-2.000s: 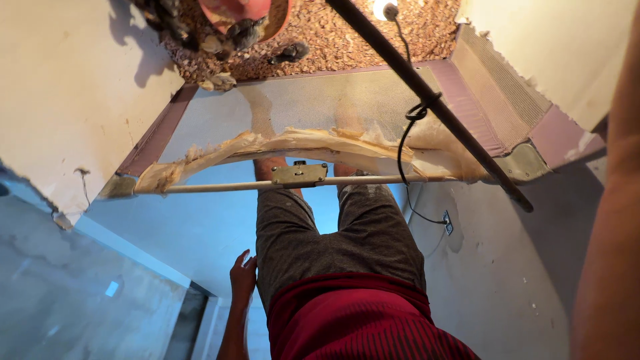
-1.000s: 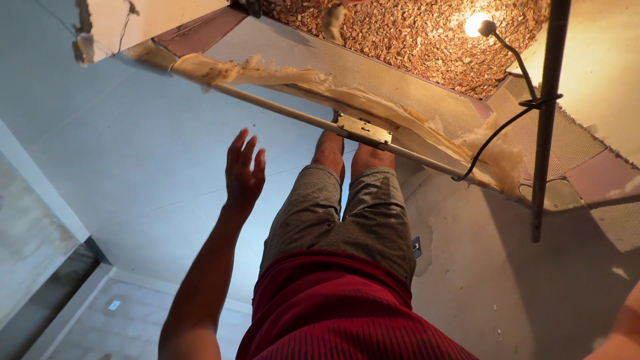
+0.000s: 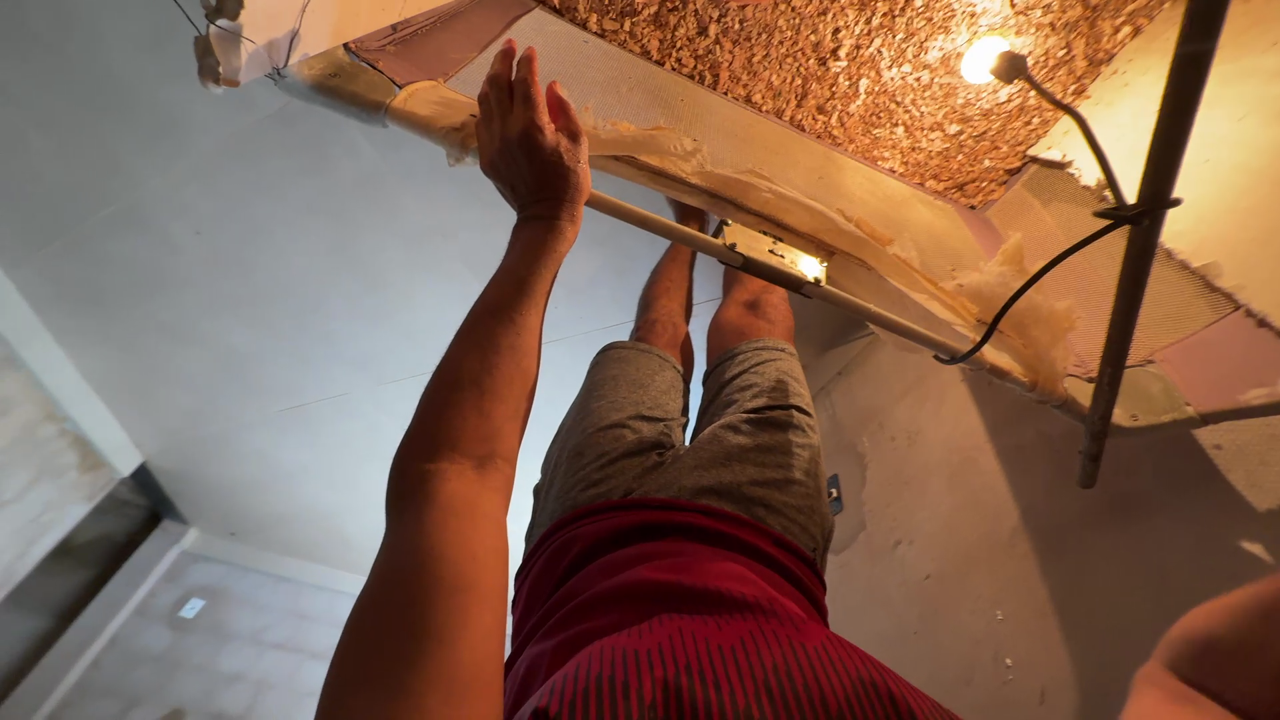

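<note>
My left hand (image 3: 533, 140) is raised in front of a long pale pole (image 3: 650, 218), fingers upright and slightly apart, holding nothing visible; whether it touches the pole or the edge behind it I cannot tell. A metal fitting (image 3: 768, 255) sits on the pole, in front of my legs. Beside the pole runs a ragged strip of translucent plastic film (image 3: 660, 145), bordering a pale mesh panel (image 3: 590, 70). Behind the panel lies a bed of wood shavings (image 3: 840, 90). At the lower right, only part of my right arm (image 3: 1210, 660) shows; my right hand is outside the view.
A lit bulb (image 3: 986, 60) hangs over the shavings. Its black cable (image 3: 1025, 280) is wrapped around a dark rod (image 3: 1150, 230) at the right. A torn board edge (image 3: 250, 40) is at the upper left. Plastered walls (image 3: 930, 520) surround the area.
My left hand has risen from beside my shorts to in front of the pole and film. The view has tilted and shifted; the birds and red container seen earlier are out of view.
</note>
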